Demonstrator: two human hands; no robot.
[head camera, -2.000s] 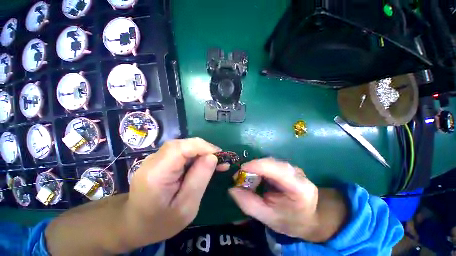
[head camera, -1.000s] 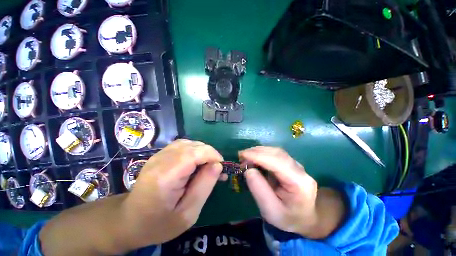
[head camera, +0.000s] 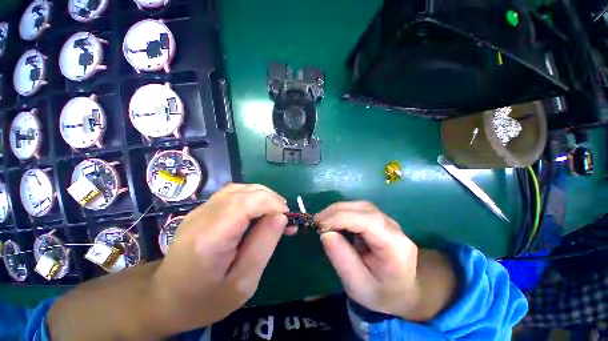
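Note:
My left hand and my right hand are close together above the green mat at the lower middle. Between their fingertips they hold a small dark circuit board with thin red wires, seen nearly edge-on. My left thumb and index finger pinch its left end, and my right fingertips pinch its right end. A thin white strip stands up behind the board. Most of the board is hidden by my fingers. The battery seen earlier cannot be made out now.
A black tray of round watch cases fills the left; solder wire crosses it. A black holding fixture lies behind my hands. Gold tape, tweezers, a brown pot and a black bin are at right.
My right hand has turned and moved up against the board, and the battery with gold tape has gone from view. The white strip now shows behind it. The scene has shifted slightly left.

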